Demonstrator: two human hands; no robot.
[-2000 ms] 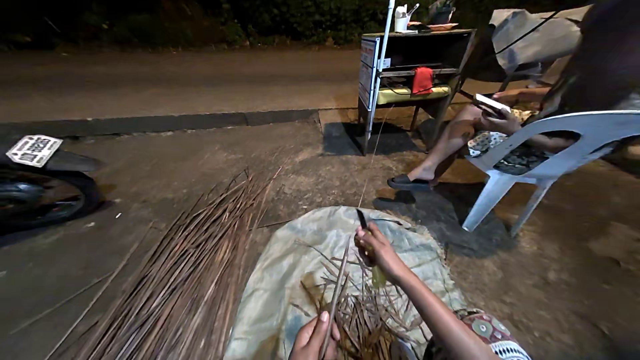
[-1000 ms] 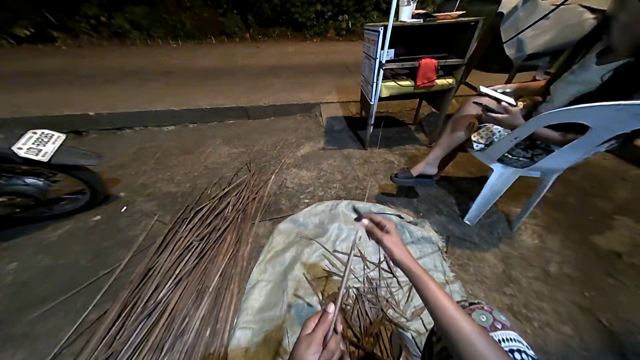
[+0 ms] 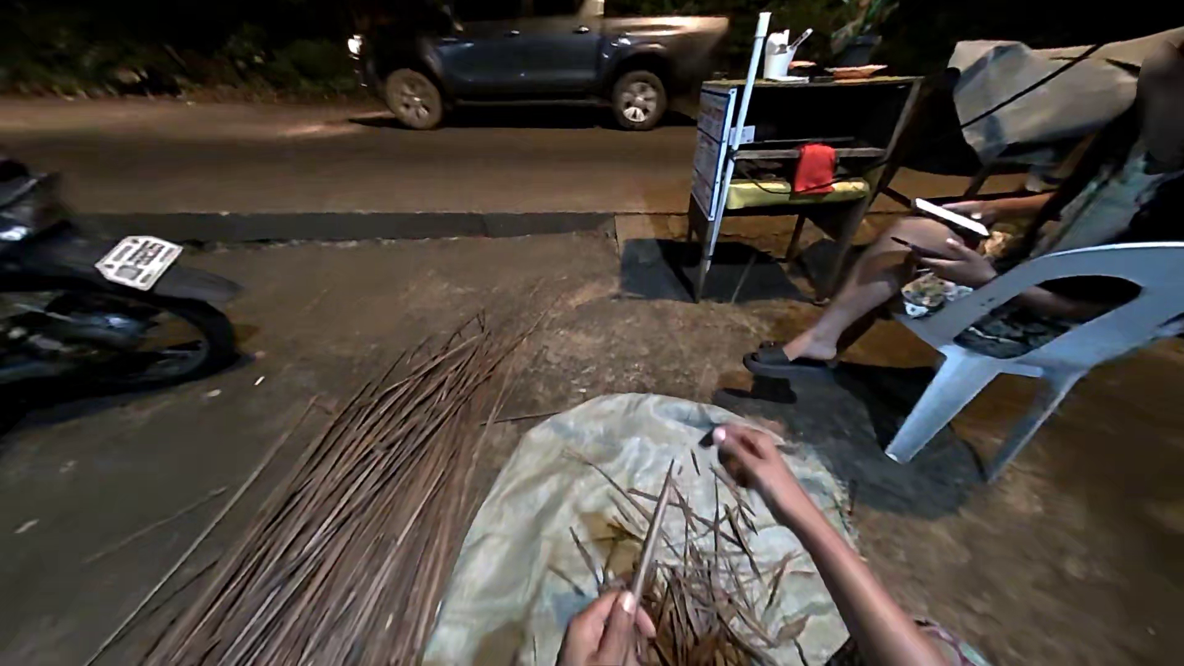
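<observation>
My left hand [image 3: 606,629], at the bottom centre, grips the lower end of a thin brown stalk [image 3: 655,532] that points up and away. To the right and farther out, my right hand [image 3: 747,453] is closed around a small dark object [image 3: 709,437], probably a knife; most of it is hidden by the fingers. The hand stands apart from the stalk's tip. Beneath both hands lies a pale cloth or sack [image 3: 518,518], strewn with dry brown strips and shavings [image 3: 712,592]. A large bundle of long dry brown stalks [image 3: 370,490] lies on the ground to its left.
A motorcycle [image 3: 120,305] stands at the left. At the right a person [image 3: 860,287] sits on a white plastic chair [image 3: 971,370], holding a book or device [image 3: 950,216]. A wooden stand [image 3: 805,139] with a red cloth [image 3: 815,168] is behind. A pickup truck [image 3: 536,55] is on the road.
A pickup truck has come into view on the road. My left hand still holds the stalk; my right hand, near its tip two seconds ago, is now apart from it.
</observation>
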